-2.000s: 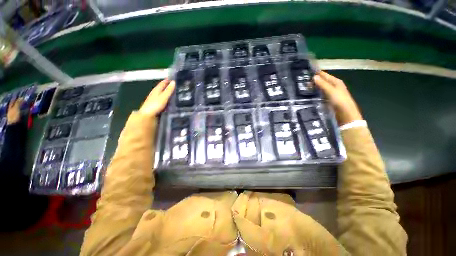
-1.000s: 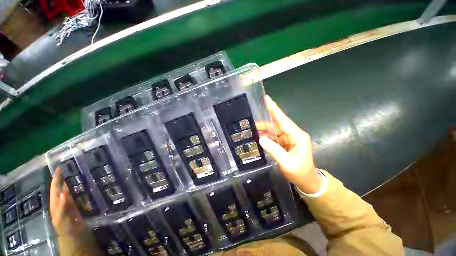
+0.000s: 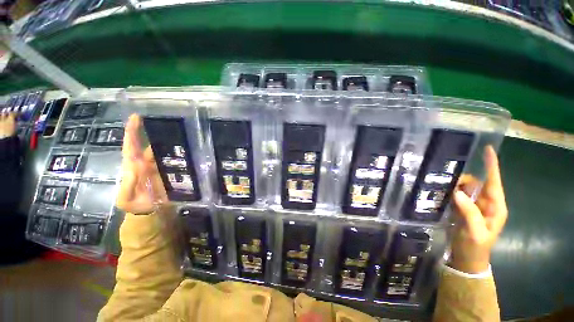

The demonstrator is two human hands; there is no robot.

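A clear plastic tray (image 3: 267, 182) is in front of me, tilted, with a row of several dark phones (image 3: 302, 165) showing pale marks. My left hand (image 3: 140, 173) grips its left end and my right hand (image 3: 481, 207) grips its right end, thumb and fingers partly seen through the plastic. More phones show in a darker row (image 3: 298, 255) below and in a small row (image 3: 324, 82) behind; these look to be in another clear tray (image 3: 423, 77) underneath. I cannot tell how far the two trays touch.
A neighbouring clear tray (image 3: 97, 166) lies at the left, partly filled, with some pockets empty. Beyond it are a dark sleeve and another person's hand (image 3: 7, 124) at the left edge. A pale rail (image 3: 541, 132) crosses the dark green bench (image 3: 535, 207). Phones lie at the far upper left.
The upper tray is lifted closer to my face and looks larger than at first. It was tilted sideways one second ago and is now nearly level across the view, which has swung back.
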